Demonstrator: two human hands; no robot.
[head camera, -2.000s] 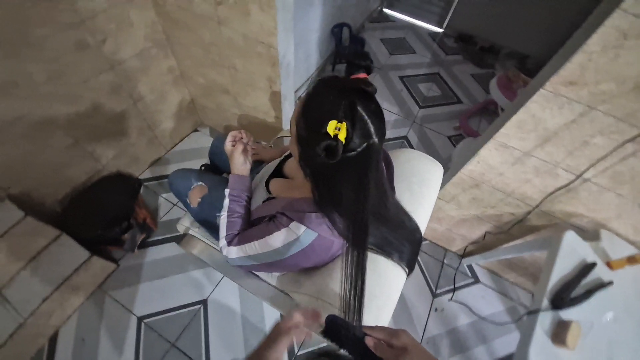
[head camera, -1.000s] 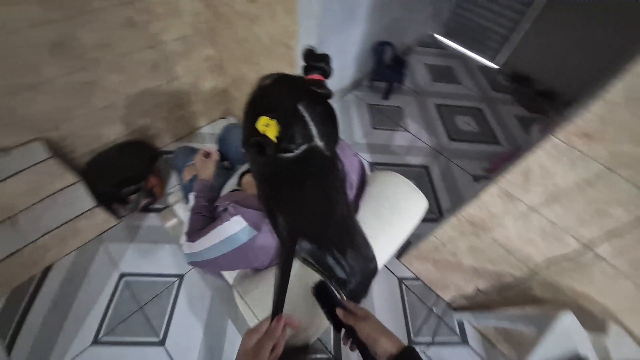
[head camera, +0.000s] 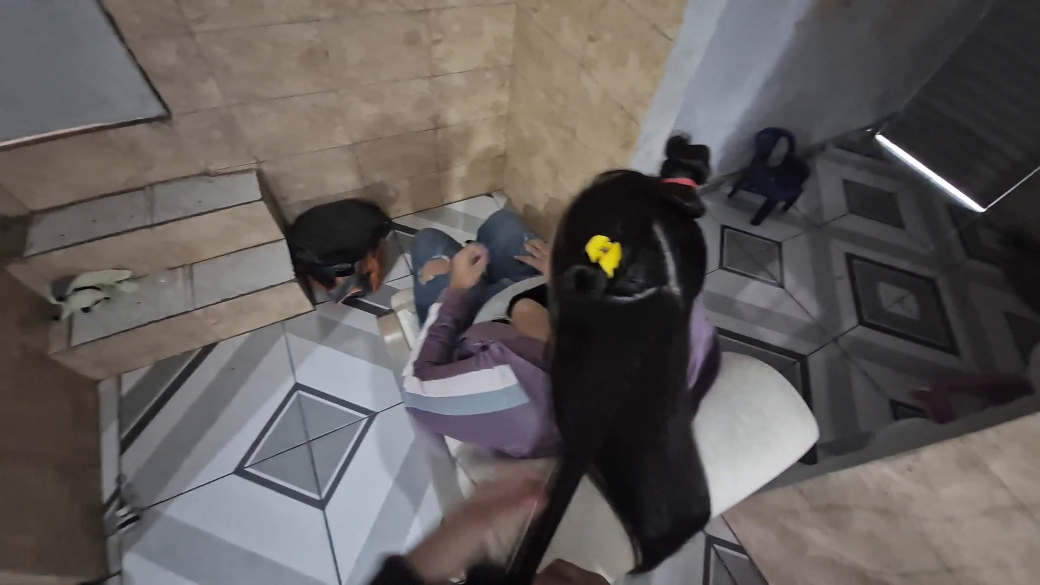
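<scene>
A seated person's long dark hair (head camera: 626, 382) hangs down over the back of a white plastic chair (head camera: 756, 431). A yellow claw clip (head camera: 604, 254) holds part of it on the crown, and a red tie (head camera: 681, 181) binds a small bun. My left hand (head camera: 487, 516), blurred, is beside a lock drawn down to the lower left; whether it grips the lock is unclear. Only the top of my right hand (head camera: 569, 573) shows at the bottom edge, near the lock's lower part. What it holds is hidden.
The person wears a purple jacket (head camera: 487, 406) and jeans. Tiled steps (head camera: 187, 305) with a pale cloth lie at the left, beside a dark bag-like object (head camera: 337, 248). A small dark chair (head camera: 772, 175) stands beyond the doorway, and a tiled wall (head camera: 910, 504) is at lower right.
The view has shifted, and both hands now sit lower in it. The dark brush seen earlier at my right hand is out of sight. The lock still slants down to the left.
</scene>
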